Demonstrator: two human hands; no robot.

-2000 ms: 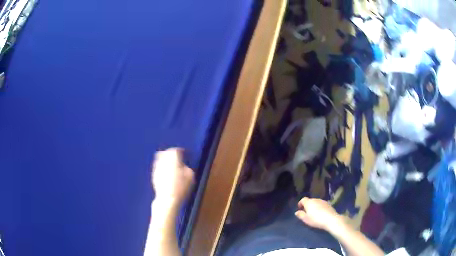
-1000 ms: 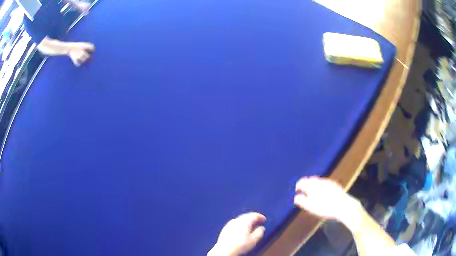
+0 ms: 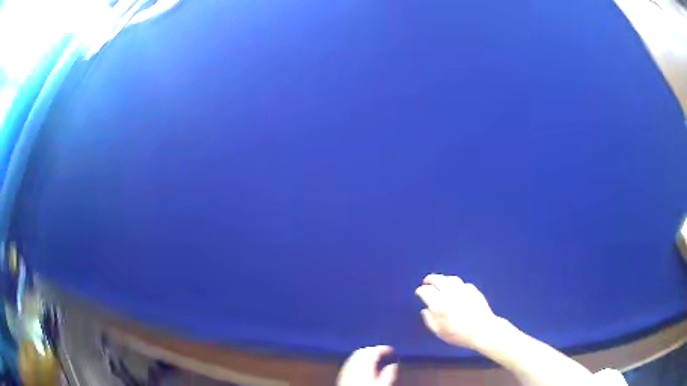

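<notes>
Navy fabric [image 3: 339, 166] covers most of the view and lies nearly flat. Its near edge runs along the brown table edge [image 3: 625, 356]. My right hand [image 3: 456, 309] is over the fabric near that edge, palm down, fingers slightly bent, with nothing seen in it. My left hand [image 3: 369, 367] is at the fabric's near edge, cut off by the bottom of the picture. Its thumb and fingers are apart and no held thing shows. Whether either hand touches the cloth is unclear.
A bright blue roll-like shape [image 3: 34, 124] stands at the far left, blurred. A pale block [image 3: 682, 240] is cut off at the right edge. Blurred items [image 3: 34, 332] lie beyond the table at the lower left. A pale surface [image 3: 663, 38] shows at the upper right.
The view has swung left along the table. The yellow block has shifted to the right rim, and the other person's hand has left the picture. My right hand now shows farther in over the cloth.
</notes>
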